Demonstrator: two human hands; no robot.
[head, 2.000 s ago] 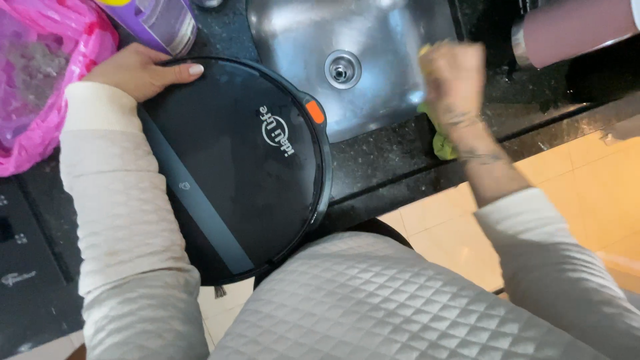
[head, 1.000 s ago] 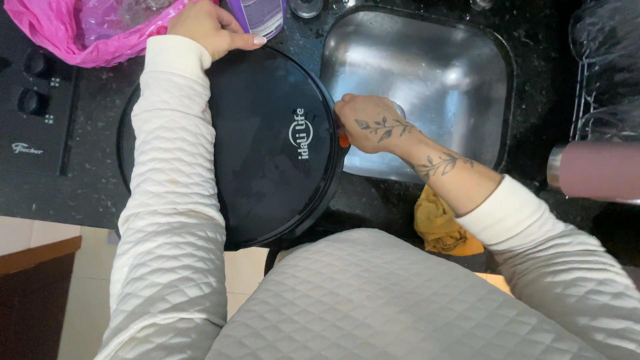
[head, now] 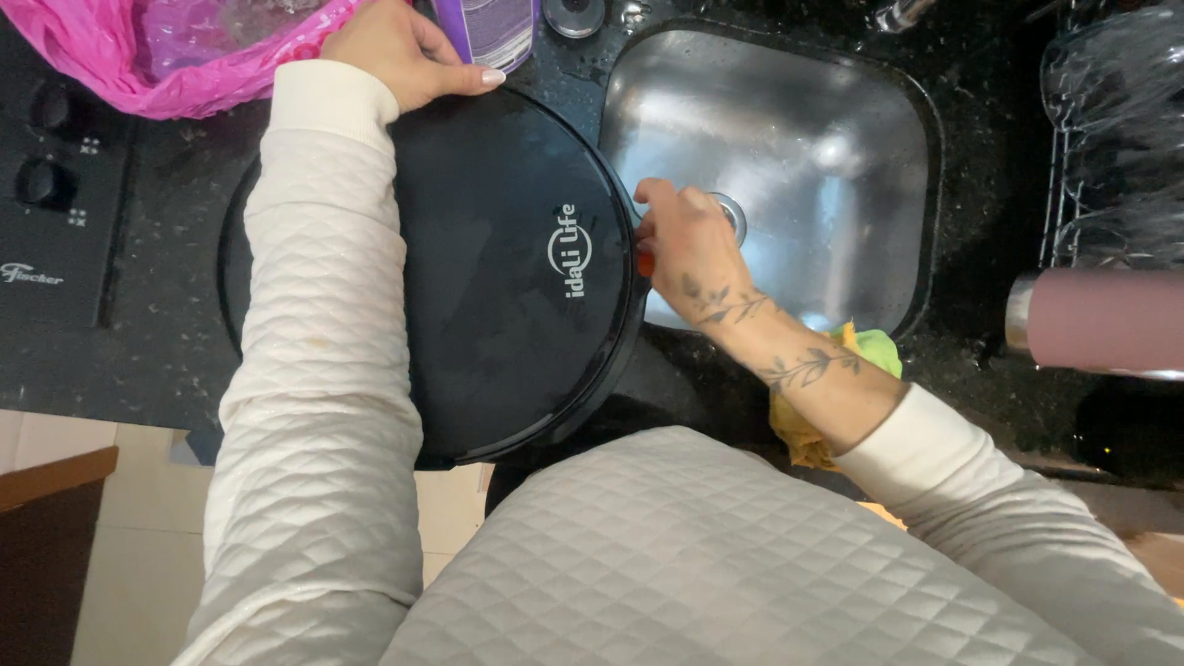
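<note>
A round black appliance, which looks like a robot vacuum or a lid-like device (head: 499,277), lies tilted at the counter's front edge, left of the sink. My left hand (head: 407,55) rests on its far rim, thumb along the edge; the hidden fingers leave its grip unclear. At the rim's right side, my right hand (head: 689,245) has its fingertips against the orange part (head: 645,265), which they partly cover. A yellow and green cloth (head: 800,430) hangs over the counter edge under my right forearm.
The steel sink (head: 786,111) lies right of the black appliance. Behind it stand a purple container (head: 490,32) and a pink plastic bag (head: 185,88). A cooktop (head: 55,231) is at the left. A pink bottle (head: 1101,319) and a wire rack (head: 1064,166) are at the right.
My right hand has left the cloth near the sink's front edge and moved left to the orange part of the rim. My left hand stays at the far rim.
</note>
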